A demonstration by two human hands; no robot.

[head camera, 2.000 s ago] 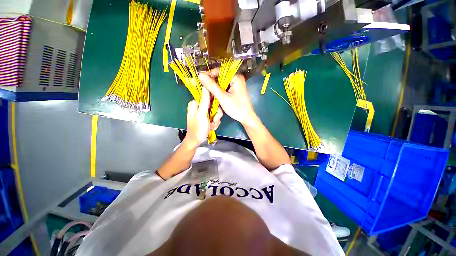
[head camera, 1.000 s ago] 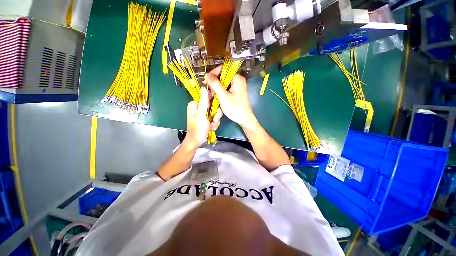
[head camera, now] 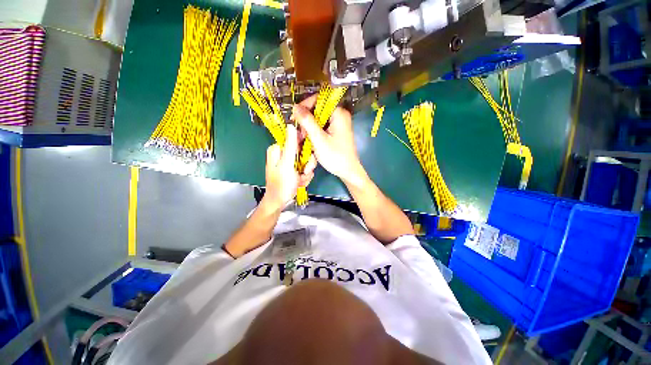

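My left hand (head camera: 282, 171) is closed around the lower part of a V-shaped bunch of yellow wires (head camera: 265, 112), whose left arm fans up and left. My right hand (head camera: 335, 142) holds the right arm of the bunch, its fingertips close to my left hand's at the middle. The wires' lower ends stick out below my hands. The upper ends reach a small silvery metal block (head camera: 280, 84) of the machine. An orange-brown block (head camera: 312, 39) is directly above my hands and hides part of the machine front.
A wide yellow wire bundle (head camera: 194, 85) lies left on the green bench (head camera: 239, 146). A smaller bundle (head camera: 428, 153) and loose wires (head camera: 505, 107) lie right. The grey machine head (head camera: 457, 44) overhangs the bench. A blue bin (head camera: 542, 256) stands at lower right.
My right fingertips have shifted slightly downward from the machine front since two seconds ago. Both hands keep hold of the wires; the rest looks the same.
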